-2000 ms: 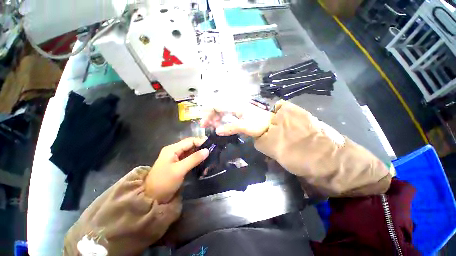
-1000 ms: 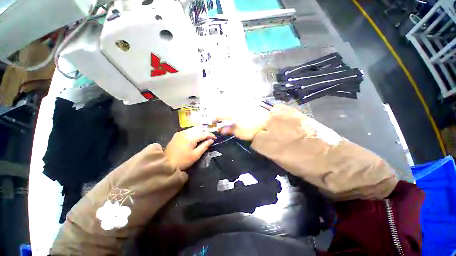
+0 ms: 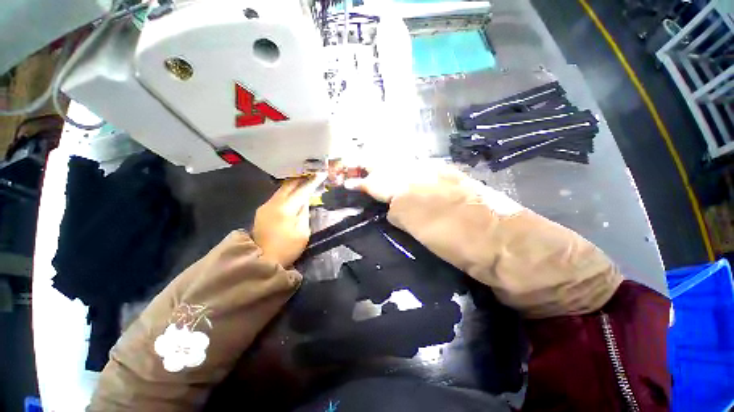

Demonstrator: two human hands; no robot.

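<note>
My left hand [image 3: 283, 219] and my right hand [image 3: 380, 182] meet under the white sewing machine head [image 3: 233, 88]. Their fingertips pinch a small black fabric piece [image 3: 344, 198] at the needle area; strong glare hides the exact grip. A black zipper [image 3: 348, 232] with a pale line slants below the fingers, its left end beside my left hand. A yellow plate [image 3: 315, 198] shows partly behind my left fingers. Loose black fabric strips [image 3: 378, 330] lie before my lap.
A fanned pile of zippers [image 3: 527, 127] lies at the right on the grey table [image 3: 563, 205]. A large black fabric heap [image 3: 113, 233] lies at the far left. A blue bin [image 3: 704, 330] stands beyond the right table edge. White racks stand farther right.
My left hand has moved up and its fingers now reach under the machine head. My right hand stays near the needle. The pale-lined zipper below the fingers now shows more clearly. The view has shifted closer.
</note>
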